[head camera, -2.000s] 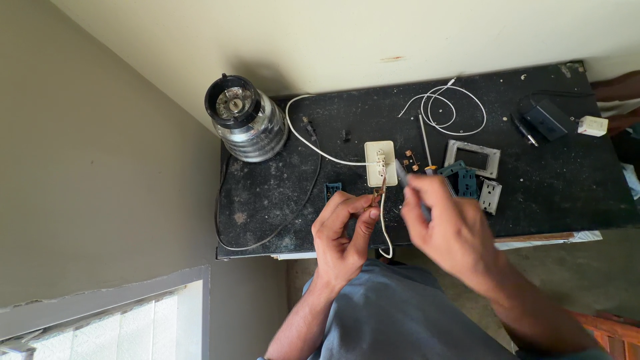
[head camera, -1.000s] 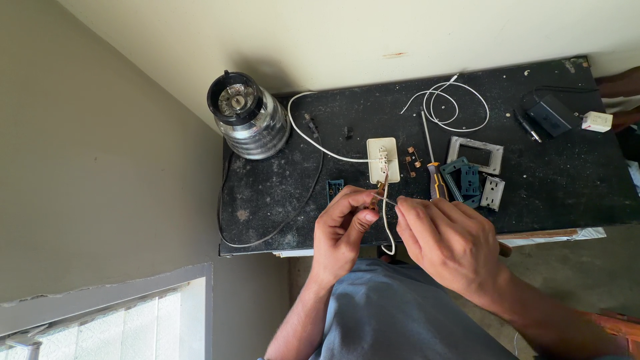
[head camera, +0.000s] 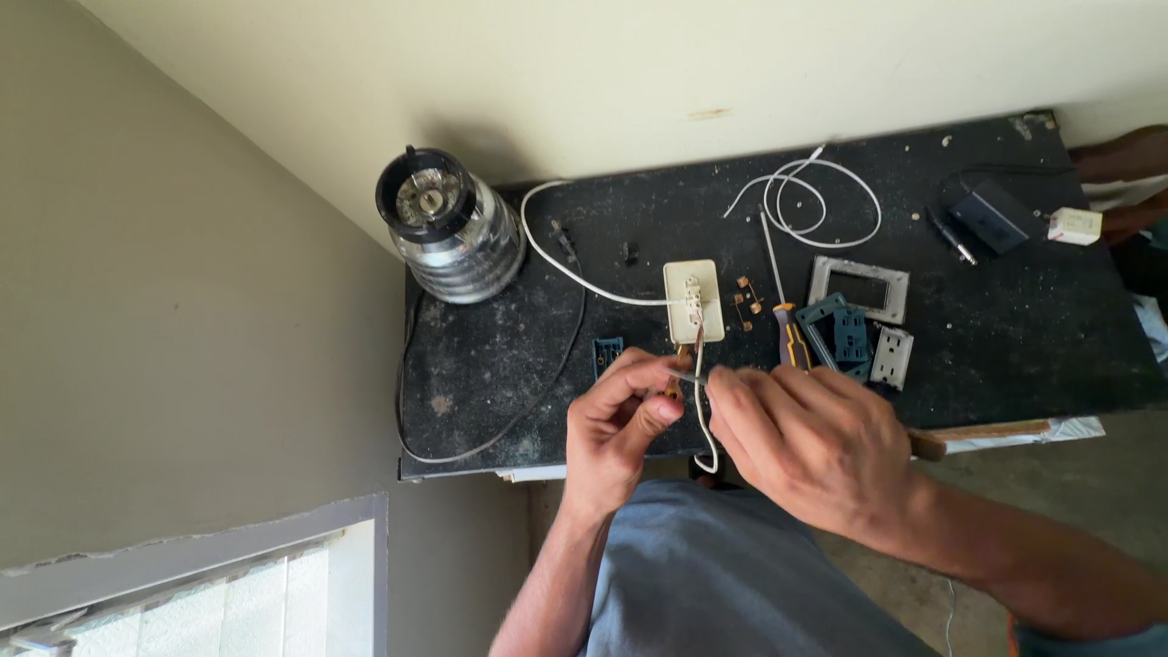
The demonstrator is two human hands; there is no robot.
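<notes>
My left hand (head camera: 625,415) pinches a small brass piece (head camera: 672,387) between thumb and fingers, just below a cream outlet box (head camera: 678,301). My right hand (head camera: 803,443) grips a thin-bladed tool (head camera: 684,375), its metal tip at the brass piece; a brown end shows behind the palm. A white cable (head camera: 593,290) enters the box from the left, and another white cable (head camera: 702,401) hangs from it between my hands. Right of the box lie several copper contacts (head camera: 744,297) and a screwdriver (head camera: 791,338) with a yellow and grey handle. A blue plastic part (head camera: 606,352) lies by my left hand.
A blender jar (head camera: 456,237) stands at the left of the black table (head camera: 511,383), near the wall. To the right lie a grey frame (head camera: 899,297), blue socket parts (head camera: 850,333), a socket face (head camera: 891,358), a coiled white cable (head camera: 876,205) and a black adapter (head camera: 993,216). Another person's arm (head camera: 1118,155) is at the far right.
My right hand has come down and closer to my left hand, bringing the tool's tip to the brass piece. The screwdriver's handle, largely covered two seconds ago, now shows.
</notes>
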